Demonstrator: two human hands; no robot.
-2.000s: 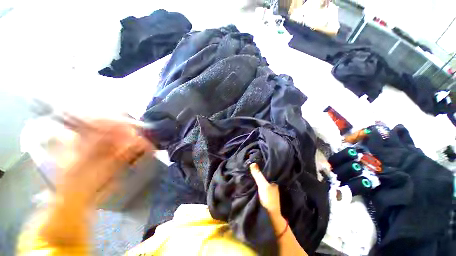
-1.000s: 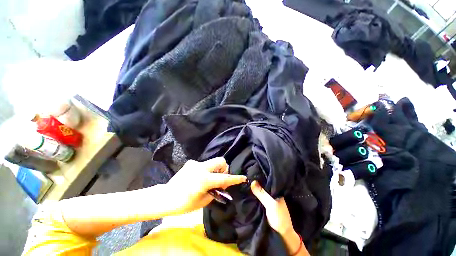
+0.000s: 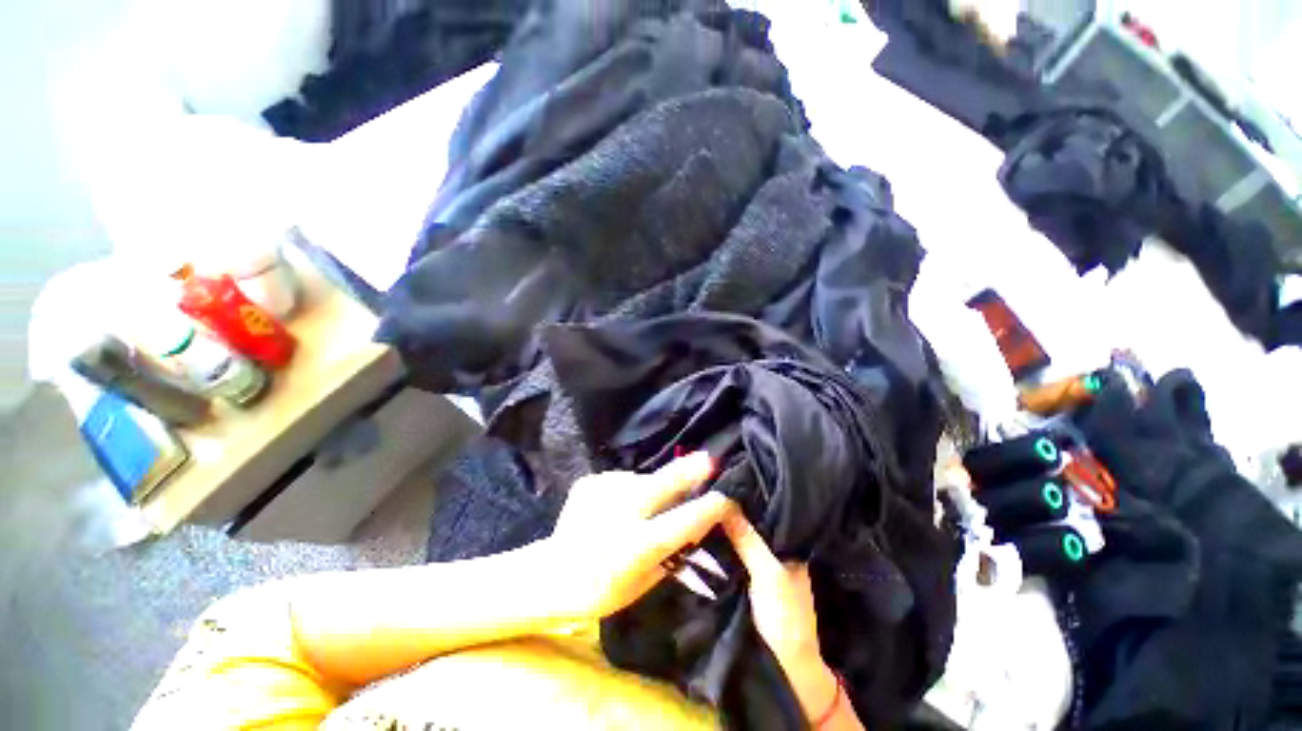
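The black garment (image 3: pixel 771 414) lies heaped in front of me, its smooth lining gathered in folds and its textured outer cloth behind. My left hand (image 3: pixel 614 536) reaches in from the left, its thumb and forefinger closed at the lining. A small silvery metal tool, possibly thread snips (image 3: pixel 700 571), sits in its palm and points down. My right hand (image 3: pixel 783 607), with a red band at the wrist, holds the gathered lining from below. Its thumb touches or nearly touches my left fingertips. I cannot make out a needle or thread.
A wooden cabinet (image 3: pixel 321 386) at left bears a red bottle or can (image 3: pixel 236 321), other containers and a blue box (image 3: pixel 132 446). Black thread cones (image 3: pixel 1021 500), red-orange scissors handles (image 3: pixel 1089 481), crumpled white material (image 3: pixel 1007 643) and more black garments (image 3: pixel 1214 528) lie at right.
My left hand came down from a blurred, raised position at left to the lining beside my right hand. In the last second its fingertips shifted slightly on the cloth. The camera view has tilted and shifted.
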